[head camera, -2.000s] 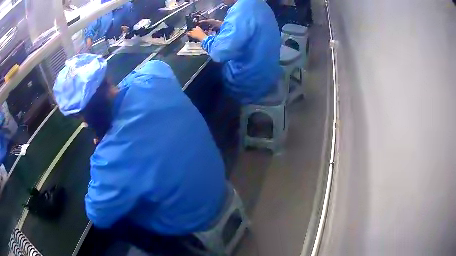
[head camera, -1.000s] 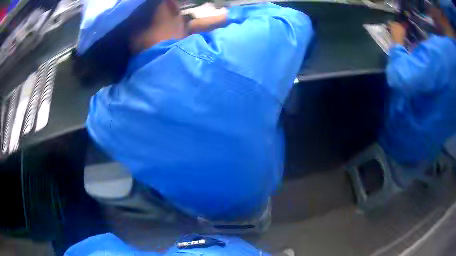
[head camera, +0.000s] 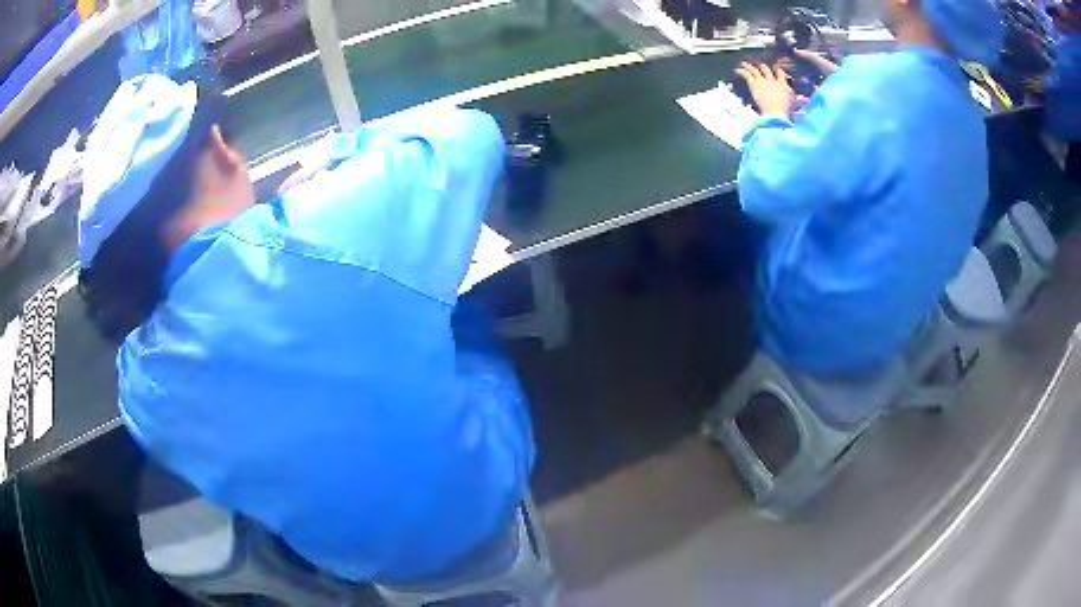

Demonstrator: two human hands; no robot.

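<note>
Neither of my hands is in the picture. Nearest in front of me, a person in a blue smock (head camera: 320, 356) and light blue cap (head camera: 133, 160) sits leaning over the dark green bench (head camera: 616, 154). Adhesive label strips (head camera: 38, 344) with black curved marks lie on the bench at the left. A black object (head camera: 528, 160), too blurred to name, stands on the bench beyond the person's arm. A white sheet (head camera: 486, 256) shows at the bench edge beside the smock.
A second person in a blue smock (head camera: 877, 190) sits to the right, hands on dark parts above a white sheet (head camera: 721, 113). Grey-white plastic stools (head camera: 771, 439) stand along the bench, one at lower left (head camera: 190, 540). A white post (head camera: 336, 65) rises behind the bench. Grey floor (head camera: 640, 534) lies at lower right.
The view has swung and drawn back a little. The near person now shows further left, and more bench shows. The blue sleeve or cloth at the bottom edge is gone from view.
</note>
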